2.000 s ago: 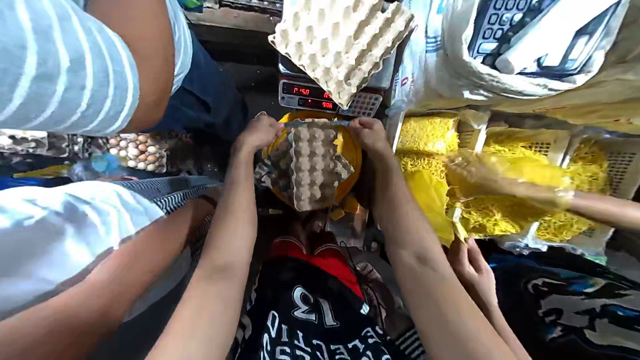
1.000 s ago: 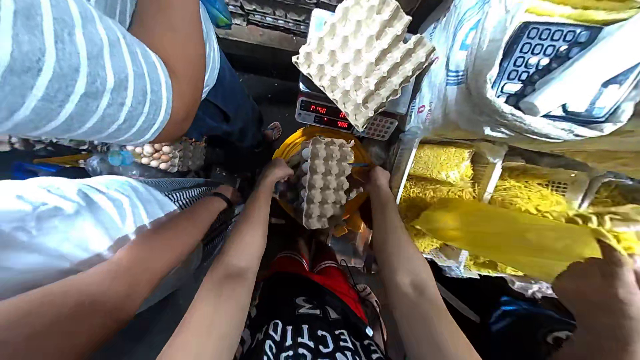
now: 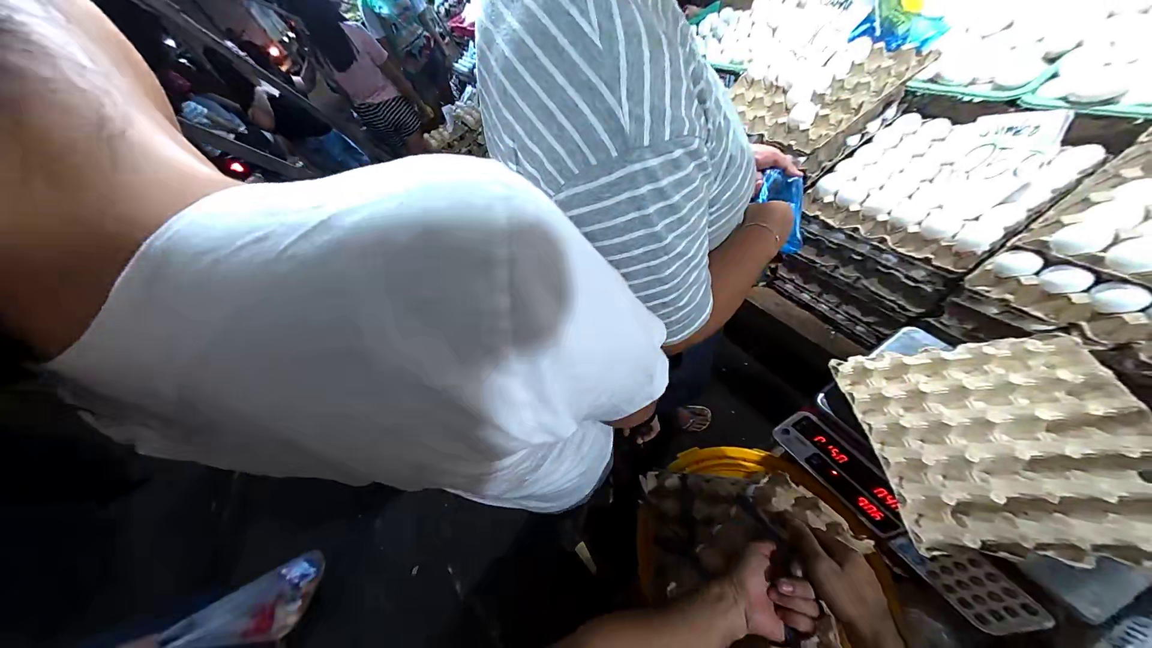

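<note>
Low in the view, my left hand (image 3: 760, 589) is curled close against my right hand (image 3: 841, 576), over a grey-brown cardboard egg tray (image 3: 702, 517). A thin dark strip runs across the tray to my fingers, and my left hand is closed around its end. The fingers of my right hand are bent and partly hidden, so what they grip is unclear. The tray lies over a yellow tub (image 3: 738, 461), whose rim shows behind and beside it. What lies under the tray is hidden.
Right of the tub, a digital scale (image 3: 837, 472) with red digits bears an upturned egg tray (image 3: 999, 445). Stacked trays of white eggs (image 3: 954, 184) stand behind. A person in a white shirt (image 3: 360, 333) is close at left; another in a striped shirt (image 3: 621, 153) stands beyond.
My hands have come together from opposite sides of the egg tray. The view has swung strongly left and up, and the noodle crates at the right are out of view.
</note>
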